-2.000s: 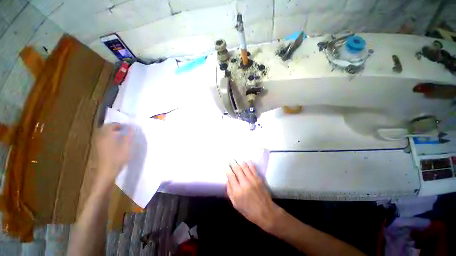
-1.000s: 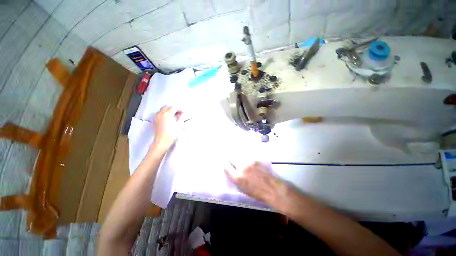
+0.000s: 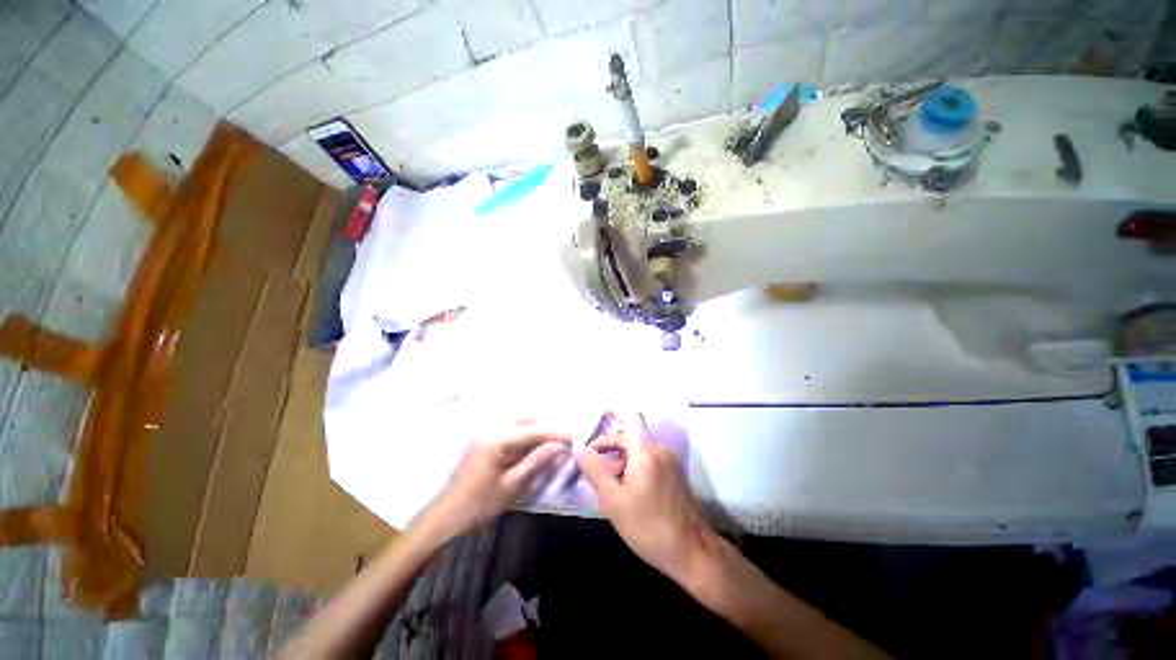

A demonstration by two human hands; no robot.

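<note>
White to pale lilac fabric (image 3: 374, 438) lies over the left of the machine table, its middle washed out by the lamp. My left hand (image 3: 509, 475) pinches the fabric near the table's front edge. My right hand (image 3: 638, 484) pinches it just to the right, fingertips close to the left ones, with a small dark fold between. The sewing machine head (image 3: 619, 264) stands above and behind the hands. The needle area (image 3: 669, 338) is in glare, and I cannot tell if fabric is under the foot.
Cardboard with brown tape (image 3: 232, 374) stands at the left. A smartphone (image 3: 348, 152) leans by the wall. Dark snips (image 3: 770, 126) and a blue-capped holder (image 3: 948, 116) sit on the machine arm. A parts tray (image 3: 1154, 432) is at the right edge.
My left hand has moved from the back left of the fabric to the front edge beside my right hand. Both hands now pinch the fabric, and its left part has shifted and wrinkled.
</note>
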